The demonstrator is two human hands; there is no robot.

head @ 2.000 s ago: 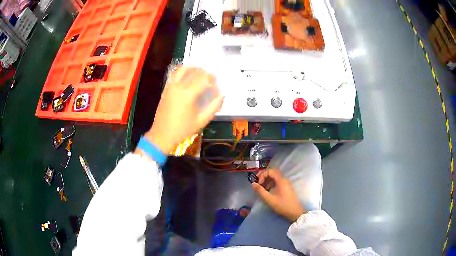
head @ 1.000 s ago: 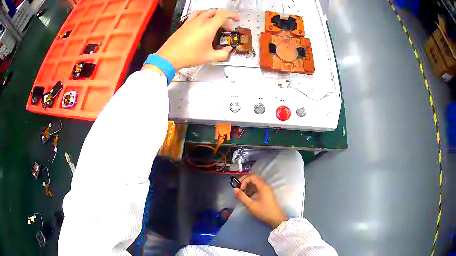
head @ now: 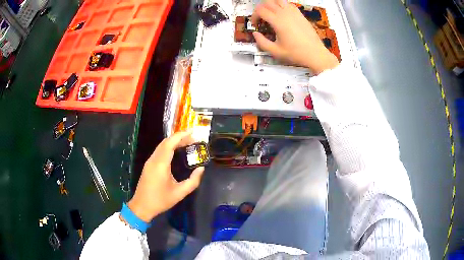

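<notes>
My left hand [head: 168,175], with a blue wrist band, holds a small rounded black watch housing [head: 197,154] by its sides, its gold and white inside facing up. My right hand [head: 292,38] is over the left brown fixture [head: 240,34] on the white machine [head: 224,81]. Its thumb and fingertips are around a dark part in the fixture recess. The palm hides part of that fixture and the orange-brown fixtures behind it. Whether the fingers grip a part is unclear.
An orange-red component tray [head: 119,76] with several small parts is at the left. Tweezers [head: 95,172] and loose flex parts [head: 61,180] lie on the green mat. A bag with yellow-orange strips [head: 184,109] hangs at the machine's left edge. A black part [head: 212,15] is at its corner.
My left hand has lifted the housing from the fixture and moved down and left with it. My right hand has moved from my lap, where it held a small black part, up to the fixture.
</notes>
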